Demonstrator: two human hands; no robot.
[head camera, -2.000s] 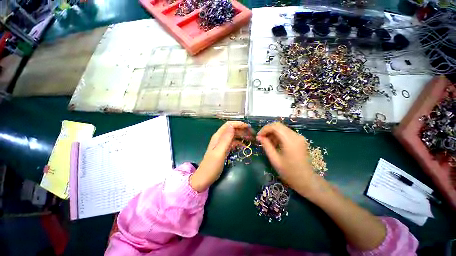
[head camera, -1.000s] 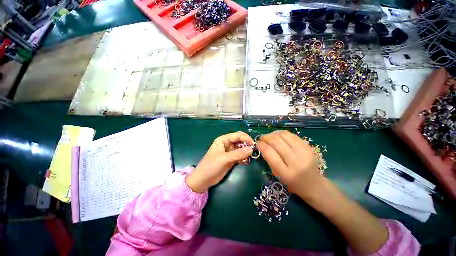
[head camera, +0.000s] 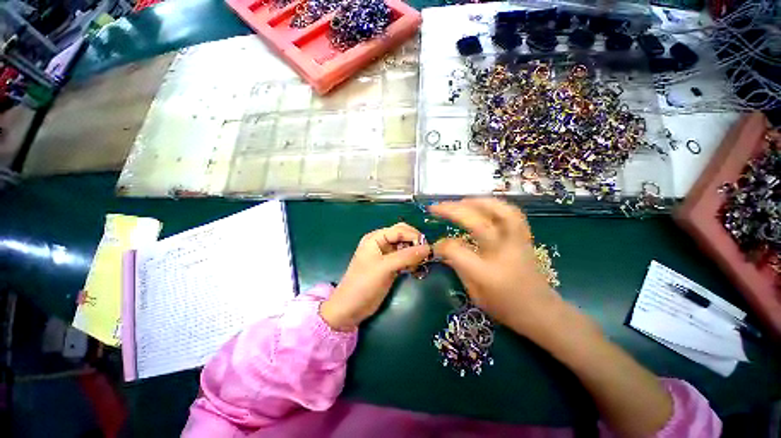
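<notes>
My left hand (head camera: 377, 269), bare, pinches a small ring piece (head camera: 422, 243) between thumb and forefinger in front of me. A few more ring pieces show just under its fingertips. My right hand (head camera: 488, 257) is close beside it, slightly blurred, with thumb and fingers apart; I see nothing in it. Pale gold fittings (head camera: 545, 264) lie partly hidden behind my right hand. A darker tangled heap of ring pieces (head camera: 464, 339) lies on the green bench below my hands.
The main stock heap (head camera: 557, 128) lies on a white tray (head camera: 441, 175). A clear compartment box (head camera: 291, 162) is beyond my left hand. Salmon-red trays stand at far centre (head camera: 321, 73) and right (head camera: 711, 192). A notebook (head camera: 214, 291) and yellow booklet (head camera: 103, 282) are left; note slips (head camera: 676, 329) with a pen, right.
My hands first came together at the ring piece; now the right hand's fingers have spread and lifted away. The left hand stays in place, and the gold ring seen between the hands no longer shows.
</notes>
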